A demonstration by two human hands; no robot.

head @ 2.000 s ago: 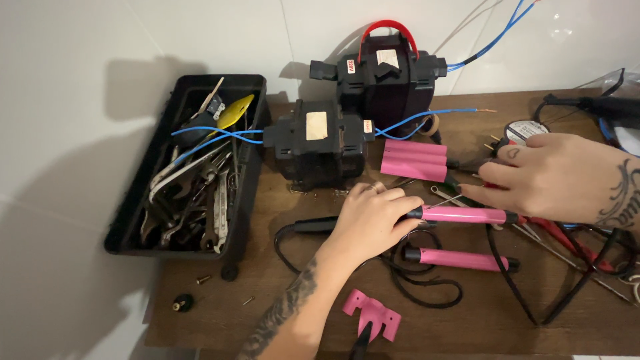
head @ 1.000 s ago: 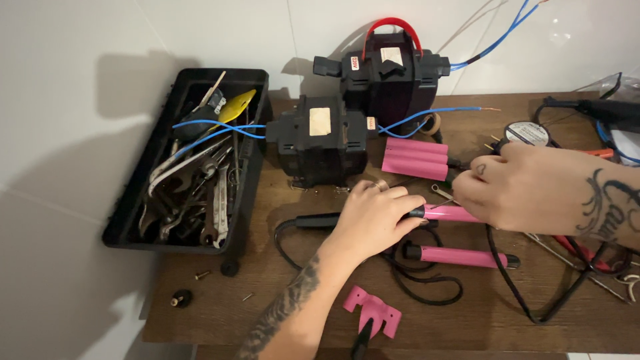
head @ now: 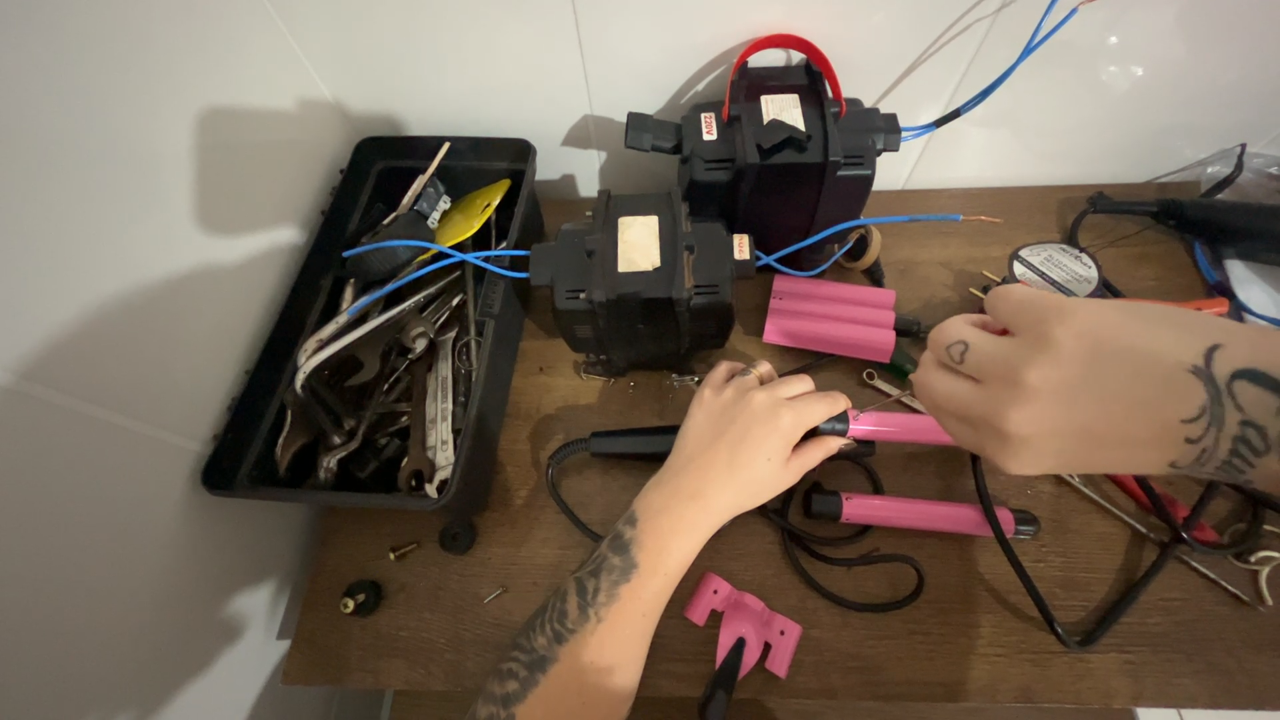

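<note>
My left hand [head: 755,435] is closed around the black collar of a pink curling-iron barrel [head: 898,427], just right of the table's middle. A black handle [head: 632,441] with a cord comes out to the left of that hand. My right hand [head: 1020,380] is above the barrel's right part and pinches a thin metal shaft that reaches the barrel near the collar; the rest of that tool is hidden in the fist. Below lies a second pink barrel [head: 925,514] with black ends. A pink three-channel plate [head: 832,318] rests behind, and a pink clamp piece [head: 742,628] with a black lever lies in front.
Two black transformers [head: 640,290] [head: 790,150] with blue wires stand behind. A black toolbox [head: 490,420] holds wrenches. Loose screws [head: 403,551] and a black knob [head: 360,598] lie front left. Cords, a solder spool [head: 1055,270] and red-handled pliers [head: 1165,508] are at right.
My right hand has moved left, from the barrel's far end to above its pink part, and the thin shaft now reaches the barrel near the collar. My left hand keeps its grip.
</note>
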